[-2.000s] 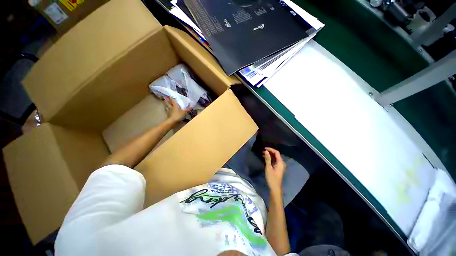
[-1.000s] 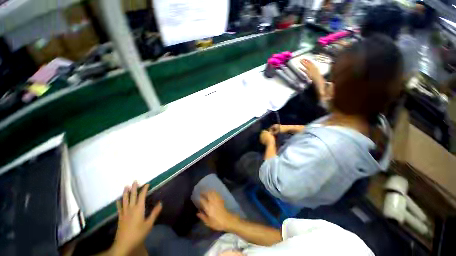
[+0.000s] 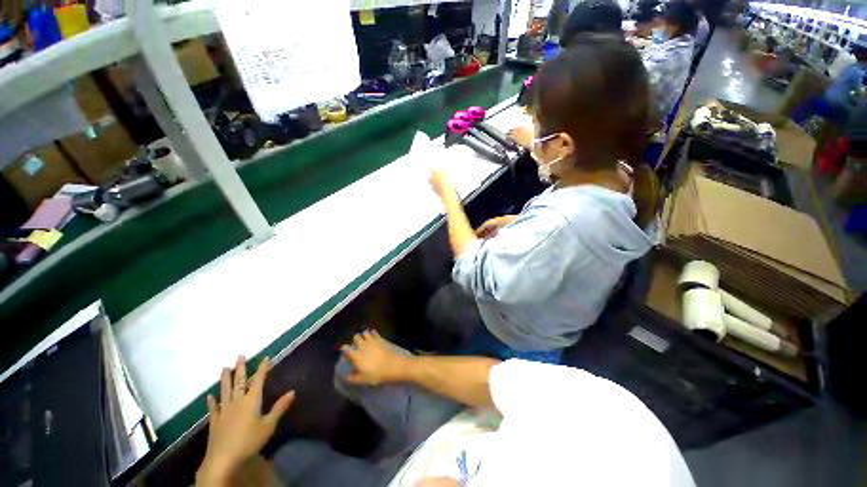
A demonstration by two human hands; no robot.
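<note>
My left hand point(image 3: 240, 418) is at the green edge of the line, fingers spread, holding nothing. My right hand point(image 3: 375, 360) rests on my grey-clad knee, fingers a little apart, with nothing in it. The white work surface point(image 3: 304, 247) runs away up and to the right. A stack of printed sheets point(image 3: 57, 409), black on top with pale edges, lies on the line at the lower left. Further up the line, unbagged appliances with bright pink heads point(image 3: 468, 120) lie beside the neighbour. A whitish bag point(image 3: 423, 152) is at the neighbour's hand.
A masked person in grey point(image 3: 551, 257) sits close at the line on my right. Behind them are a bin with cream-coloured appliances point(image 3: 705, 309) and stacked brown cardboard sheets point(image 3: 751, 228). A shelf post point(image 3: 209, 133) stands on the line's far side, with a hanging paper point(image 3: 290, 52).
My view has swung from the carton to the line and neighbour. My left hand has left the bagged units and come to the line's edge. The neighbour's hand has moved up onto the work surface.
</note>
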